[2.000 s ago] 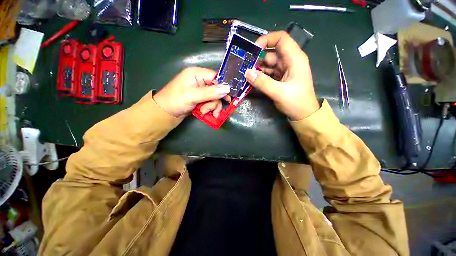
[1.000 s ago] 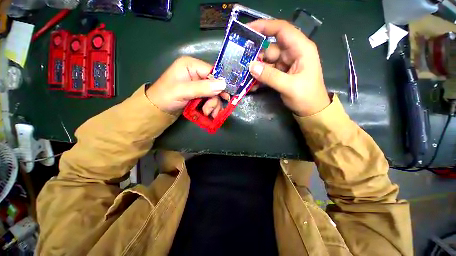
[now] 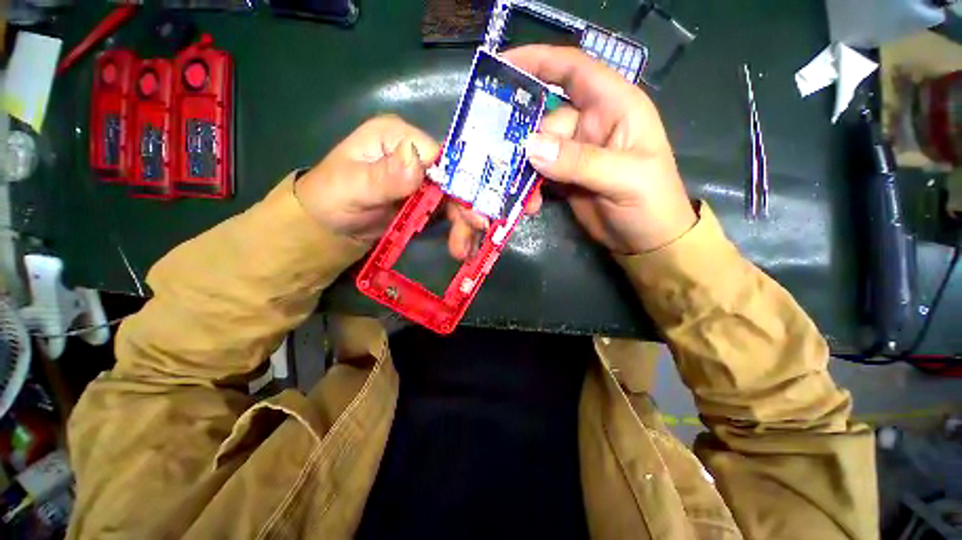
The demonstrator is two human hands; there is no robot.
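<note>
A red phone housing is held tilted over the mat, its rectangular opening towards me. A blue circuit board with a dark part at its top lies over the housing's upper end. My right hand grips the board and housing from the right, thumb on the board's edge. My left hand holds the housing's left edge near the board's lower left corner; some of its fingers are behind the housing. A silver-grey front frame with keypad lies just behind, partly hidden by my right hand.
Three red housings stand in a row at left. Tweezers lie at right, beside a thick black cylinder. White scraps, a dark flat piece and a brown-black rectangle lie at the back. A fan is at far left.
The housing has come lower and nearer to me, showing more of its opening below the board. My left thumb has moved off the board's face. More of the keypad frame shows.
</note>
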